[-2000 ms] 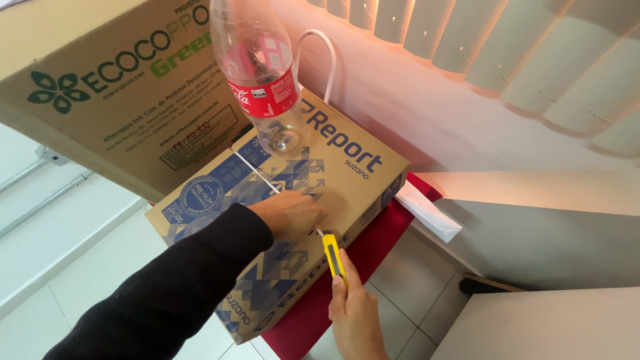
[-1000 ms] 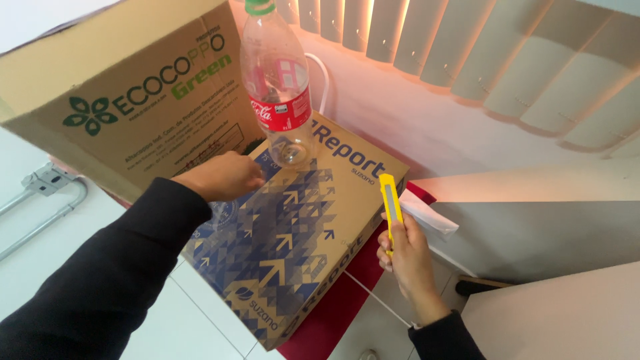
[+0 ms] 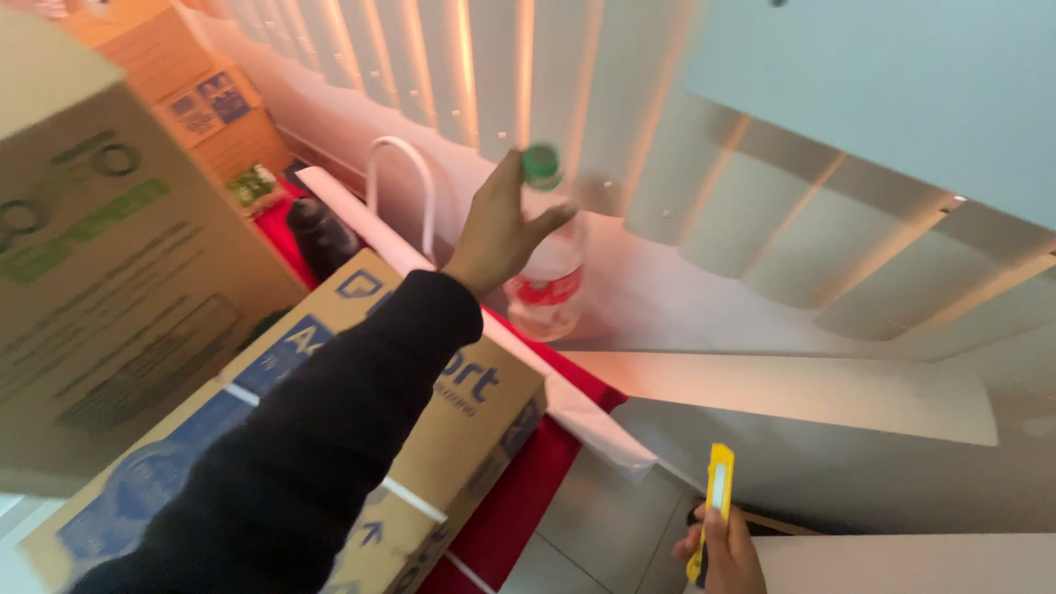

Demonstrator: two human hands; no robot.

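My left hand (image 3: 503,227) grips the upper part of a clear plastic Coca-Cola bottle (image 3: 546,285) with a green cap and red label, near the wall beyond the box. At the lower right my right hand (image 3: 726,553) holds a yellow utility knife (image 3: 720,487) upright; whether its blade is out cannot be told. My black sleeve crosses a cardboard Report paper box (image 3: 470,429), hiding much of its top. White strapping (image 3: 412,499) shows on that box.
A larger cardboard box (image 3: 107,330) stands at the left. Beneath the Report box is a red surface (image 3: 520,503). A rolled white sheet (image 3: 577,408) lies along its far side, near a dark bottle (image 3: 320,235). Vertical blinds (image 3: 569,107) hang behind; a white surface (image 3: 916,565) is at lower right.
The clear bottle, which stood on the Report box, is now in my left hand beyond the box. My right hand keeps the yellow knife. The view has shifted markedly.
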